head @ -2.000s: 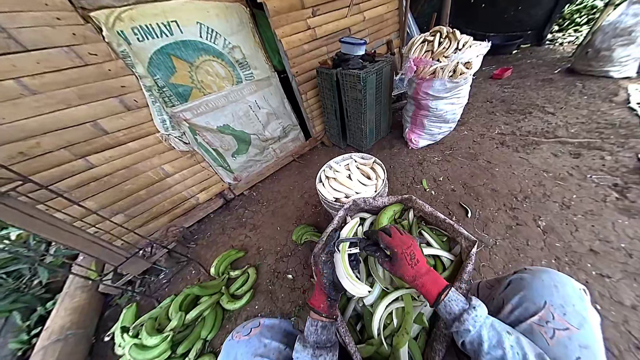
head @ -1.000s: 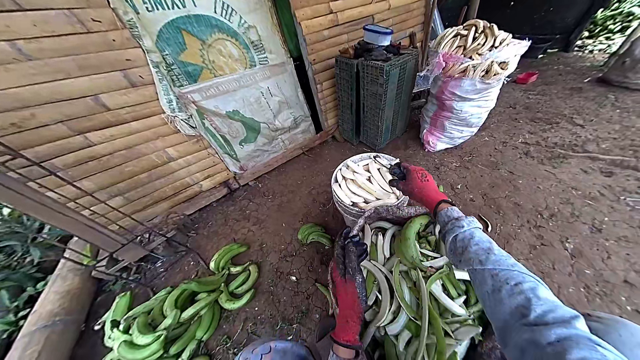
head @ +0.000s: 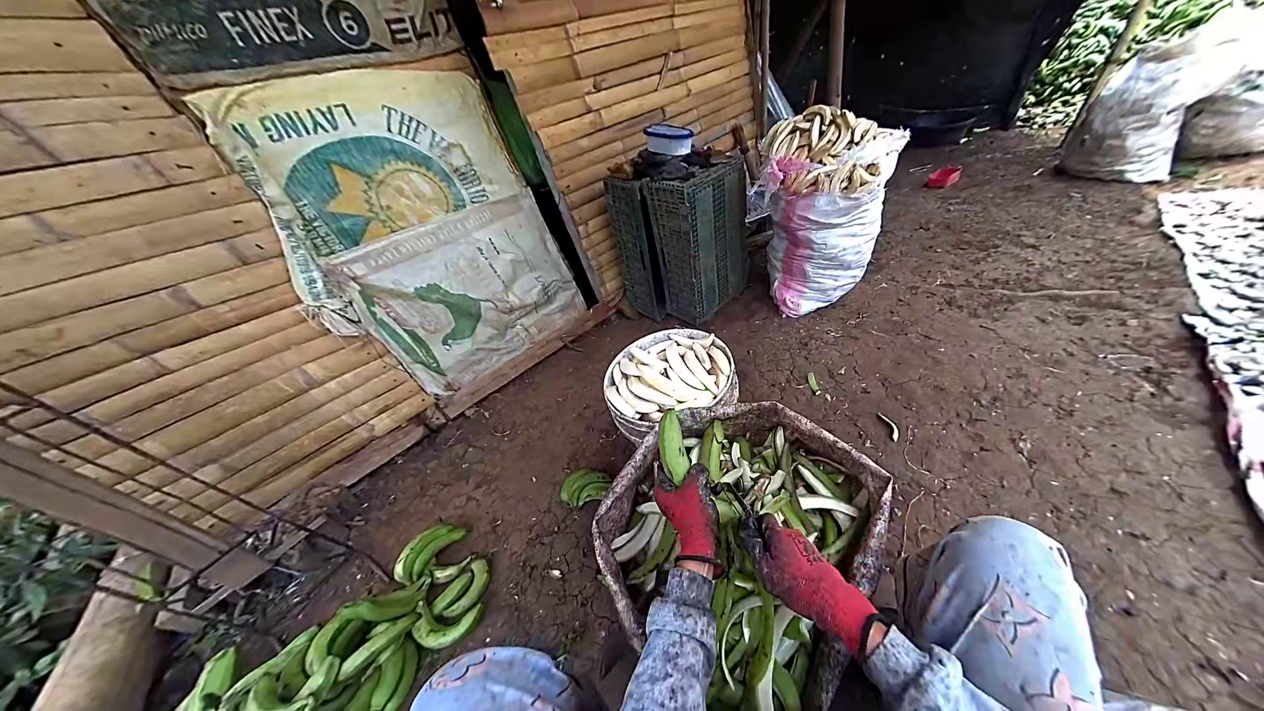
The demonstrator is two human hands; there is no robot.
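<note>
My left hand [head: 688, 513], in a red glove with dark fingers, is closed on an unpeeled green plantain or banana [head: 673, 447] held upright over the near container's left side. To its right, my right hand [head: 800, 573], in a matching glove, is over the peels; its fingers are curled, and what they may hold is too small to tell. Both hands are above an angular, stained container [head: 879, 481] full of green peels [head: 755, 632]. Just beyond its far rim stands a round white bucket [head: 632, 430] heaped with peeled pale fruit [head: 671, 375].
Green fruit bunches [head: 365, 642] lie on the soil at lower left, with a small cluster [head: 585, 486] nearer the container. Dark plastic crates [head: 691, 237] stand by the bamboo wall [head: 128, 247]. Beside them is a white sack [head: 825, 242] topped with pale fruit or peels. My knees flank the container.
My right hand has come back from the white bucket to the container of peels. A green fruit now stands in my left hand; one second ago none showed there.
</note>
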